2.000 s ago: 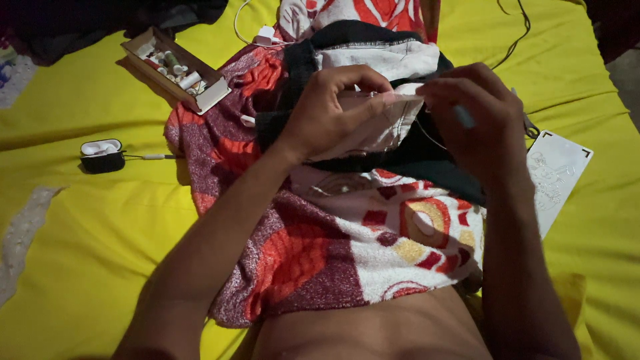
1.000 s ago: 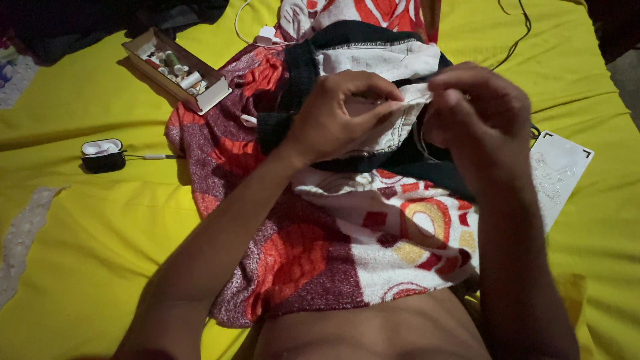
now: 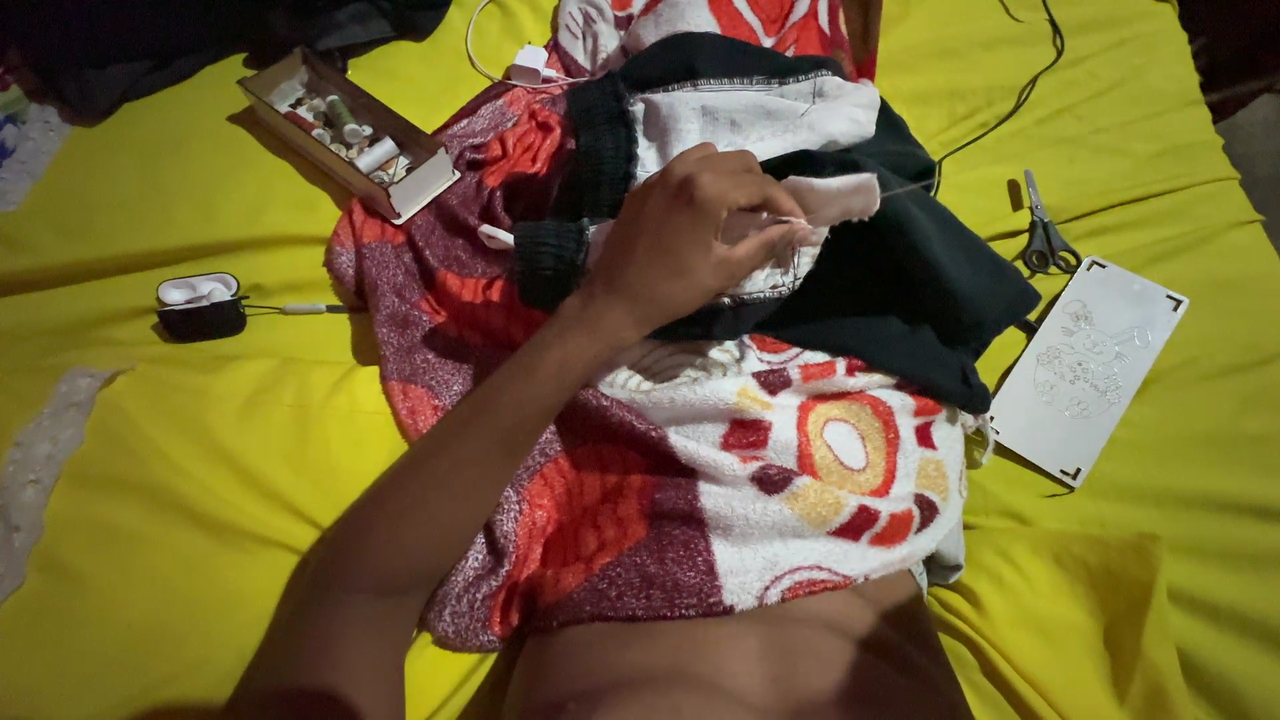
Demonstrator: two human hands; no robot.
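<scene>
My left hand (image 3: 690, 235) pinches the edge of a white cloth pocket lining (image 3: 845, 198) between thumb and fingertips. The lining belongs to a black garment (image 3: 900, 270) with a ribbed waistband (image 3: 605, 135), and a second white lining (image 3: 750, 115) lies above the hand. A thin thread (image 3: 905, 187) runs from the pinched cloth toward the right. Whether a needle is in the fingers cannot be told. My right hand is out of view. Under the garment a red, maroon and white patterned towel (image 3: 610, 520) covers part of my lap.
An open box (image 3: 345, 175) of thread spools stands at the upper left, near a white charger plug (image 3: 528, 65). Earbuds in a black case (image 3: 202, 305) lie at the left. Scissors (image 3: 1048, 235) and a white engraved panel (image 3: 1090, 370) lie at the right on the yellow sheet (image 3: 1130, 130).
My right hand has left the cloth and gone out of view, uncovering the scissors and more of the panel. The thread now stretches to the right. My left hand still pinches the lining.
</scene>
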